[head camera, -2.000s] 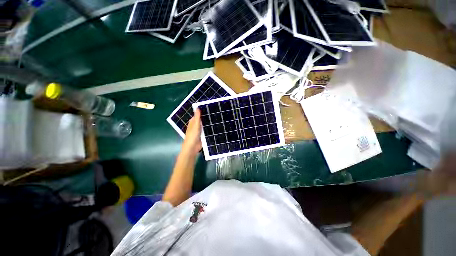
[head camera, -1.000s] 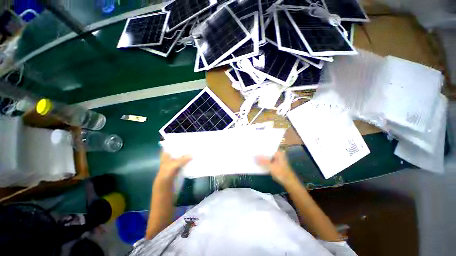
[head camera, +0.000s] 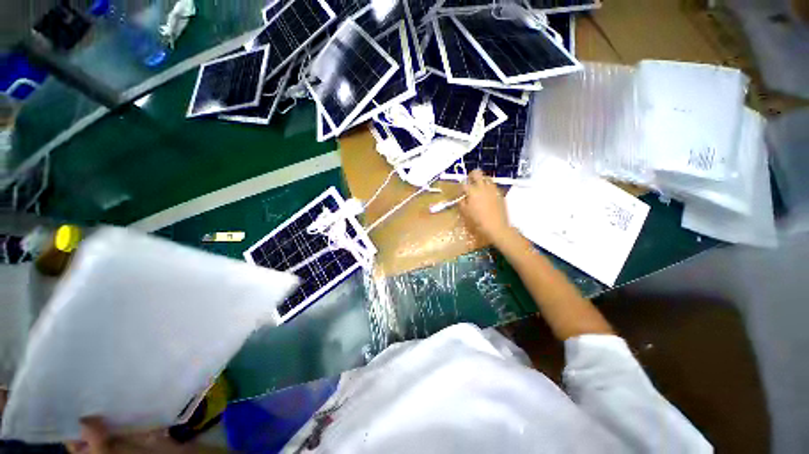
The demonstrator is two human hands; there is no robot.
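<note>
My left hand (head camera: 96,434), partly cut off by the lower left edge, grips a large white separator sheet (head camera: 142,324), held up over the left of the bench. My right hand (head camera: 486,208) reaches to the pile; its fingertips are at the lower edge of a solar panel (head camera: 506,146), beside a white cable end (head camera: 443,204). Whether they grip anything is unclear. Another solar panel (head camera: 310,253) lies grid side up on the bench with a white output cable (head camera: 335,222) bunched on top.
Panels (head camera: 355,75) with cables are heaped at the back on brown cardboard (head camera: 399,230). A printed sheet (head camera: 577,226), bubble bags (head camera: 585,120) and white sheets (head camera: 692,115) lie at right. A small pale strip (head camera: 223,237) and a yellow-capped bottle (head camera: 66,238) are at left.
The white rectangle both hands held in front is gone from there. My left hand is now far left with a white sheet, my right hand at the pile. A cable now lies on the near panel.
</note>
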